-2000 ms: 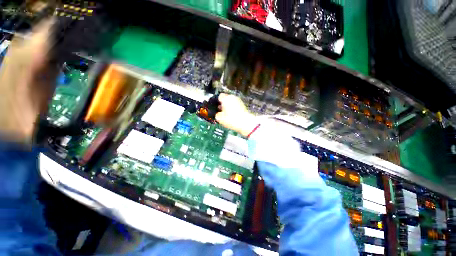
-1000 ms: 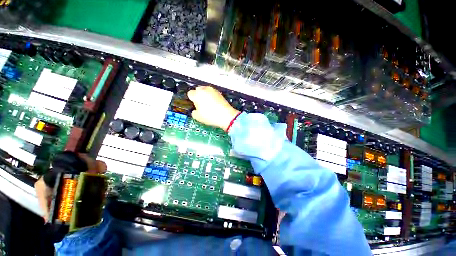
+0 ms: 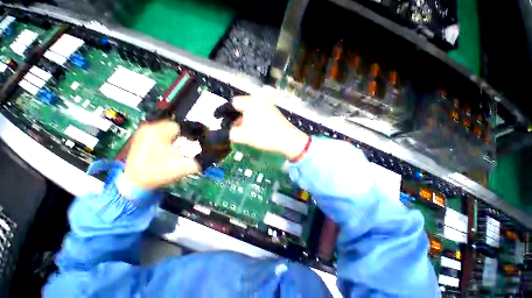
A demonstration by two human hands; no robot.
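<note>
My left hand [image 3: 156, 152] and my right hand [image 3: 265, 125] are close together over the left part of a green circuit board [image 3: 236, 189]. Black coverings show at the fingertips. Between the hands is a dark block [image 3: 216, 148] with a faint yellowish lower edge, blurred. My left fingers are closed around its left side. My right fingertips are at its upper right; whether they grip it is hidden. White heatsinks [image 3: 286, 206] and a blue component [image 3: 214, 173] are on the board.
More boards lie on both sides, one at left [image 3: 93, 105]. A pale rail [image 3: 344, 125] runs behind them. Beyond it stand clear trays of orange-wound parts [image 3: 350, 75] and a bin of loose grey pieces [image 3: 245, 49]. A divided parts box [image 3: 423, 14] is at the upper right.
My left hand has risen from the lower left, where it held an orange-wound transformer, to meet my right hand over the board. The orange winding no longer shows in my hand. The view has shifted.
</note>
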